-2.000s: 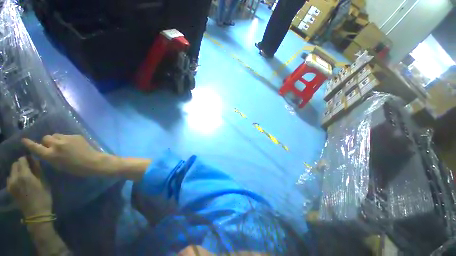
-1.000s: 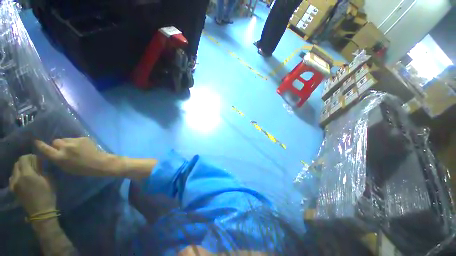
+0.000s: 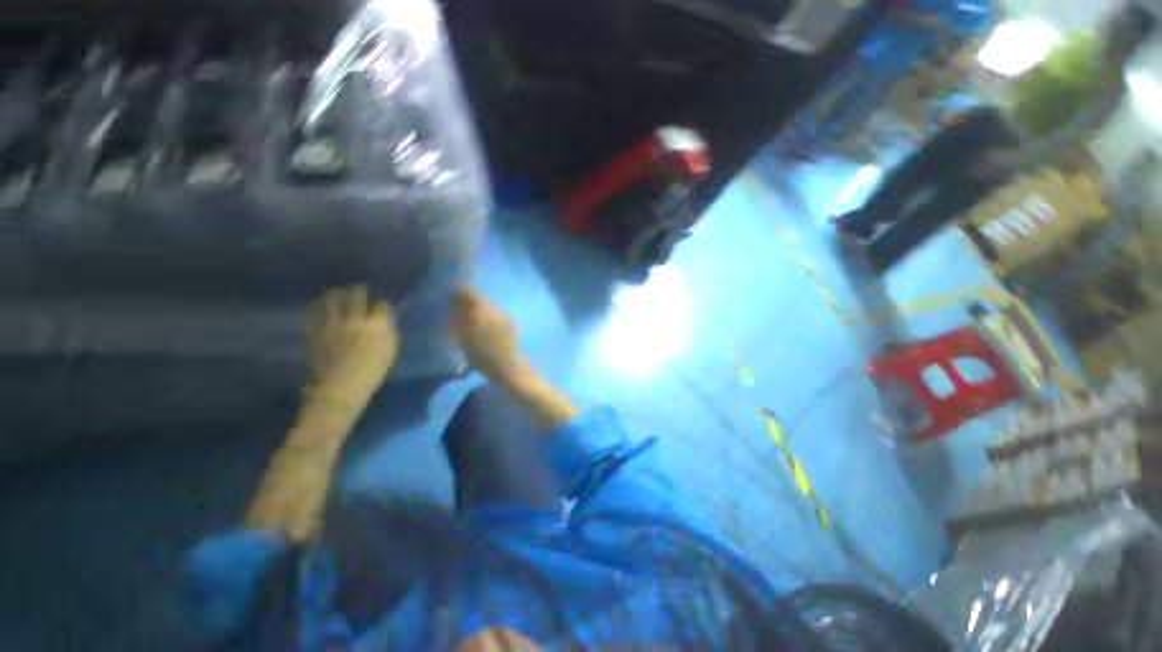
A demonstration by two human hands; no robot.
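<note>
The film-wrapped tray stack [image 3: 255, 242] fills the upper left, with dark units in rows of pockets under shiny film. My left hand [image 3: 348, 344] is at the stack's near side, fingers curled against the film. My right hand [image 3: 484, 334] is at the stack's right corner, its fingers bent. The picture is blurred, so I cannot tell whether either hand pinches film. No tool shows in either hand.
Black crates [image 3: 535, 89] stand behind the stack, with a red pallet truck [image 3: 631, 178] beside them. A red stool [image 3: 946, 382], cartons [image 3: 1039, 223] and a second film-wrapped stack [image 3: 1032, 573] are at the right. A person [image 3: 930, 185] stands at the upper right.
The view has swung left, so more of the tray stack shows. My hands were close together at the left edge and are now farther apart, with my right hand at the stack's corner.
</note>
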